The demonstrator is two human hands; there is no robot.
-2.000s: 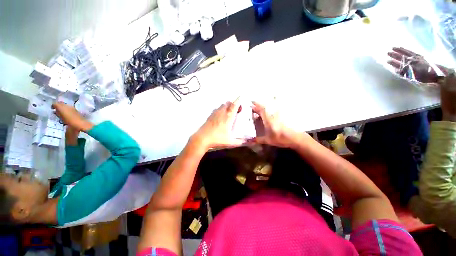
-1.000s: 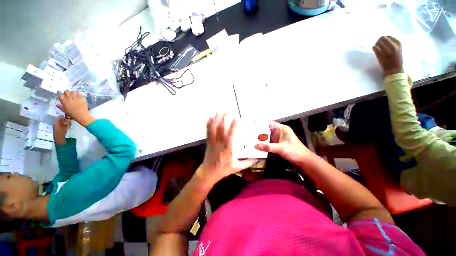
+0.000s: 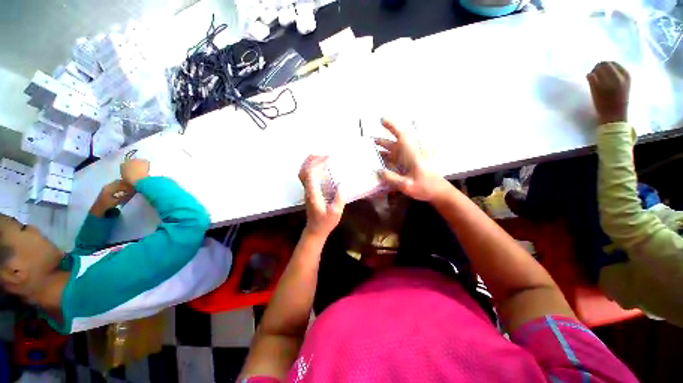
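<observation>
A small white carton (image 3: 355, 173) lies at the front edge of the white table, between my hands; its outline is washed out by glare. My left hand (image 3: 322, 193) grips its left side, with the thumb and fingers around that end. My right hand (image 3: 404, 163) is at its right side, fingers spread, with the thumb near the carton's edge; whether it presses on the carton is hard to tell. A short thin dark line (image 3: 361, 128) shows on the table just behind the carton.
Tangled black cables (image 3: 217, 78), a yellow slim item (image 3: 314, 65) and white adapters (image 3: 281, 15) lie at the back. White cartons (image 3: 64, 112) are stacked at far left. A person in teal sleeves (image 3: 150, 232) sits left; another person's fist (image 3: 609, 91) rests at right beside clear bags (image 3: 663, 36).
The carton has moved from near my body onto the table edge, and its round reddish mark no longer shows. My right hand has moved up and its fingers have spread.
</observation>
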